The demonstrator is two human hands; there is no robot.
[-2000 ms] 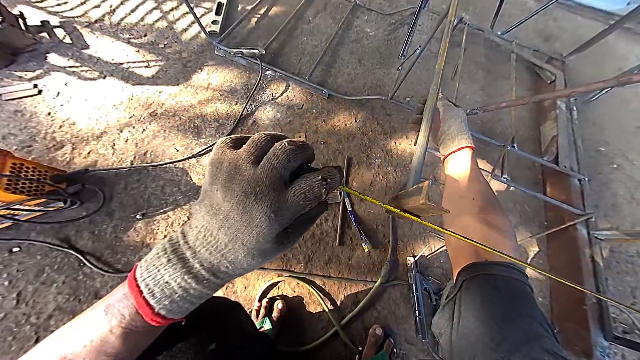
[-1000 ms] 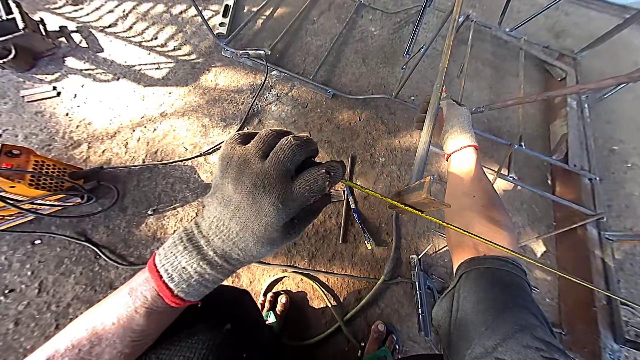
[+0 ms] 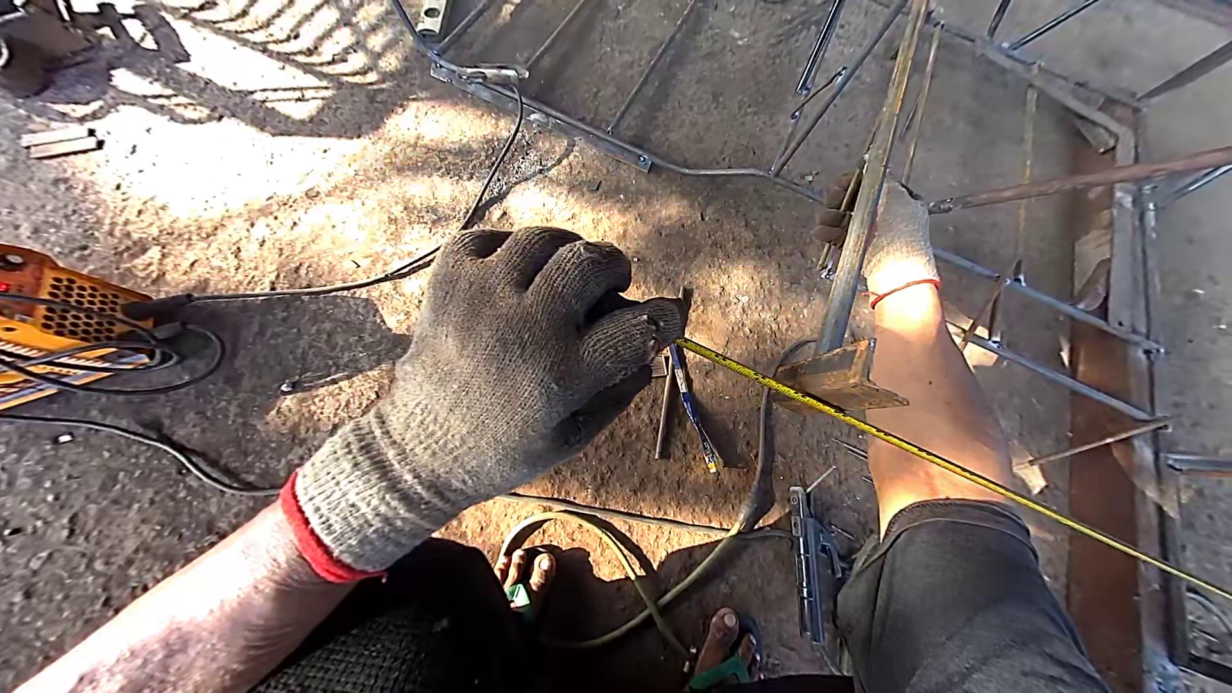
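My left hand [image 3: 525, 351], in a grey knit glove with a red cuff, is closed on the end of a yellow measuring tape [image 3: 924, 448]. The tape runs taut down to the right, passing over or beside a short piece of rusty angle iron [image 3: 842, 377], and leaves the view at the right edge. My right hand [image 3: 885, 221], also gloved, grips a long steel bar [image 3: 871, 192] from behind; its fingers show left of the bar. The angle iron sits at the bar's lower end. What holds the tape's far end is out of view.
Welded steel frames [image 3: 1059, 303] fill the right and top. An orange machine [image 3: 72, 308] with black cables stands at the left. Hoses [image 3: 688, 577] curve near my sandalled feet [image 3: 527, 577]. A blue pen-like stick [image 3: 695, 414], a thin rod [image 3: 664, 409] and a metal clamp-like tool [image 3: 813, 568] lie on the ground.
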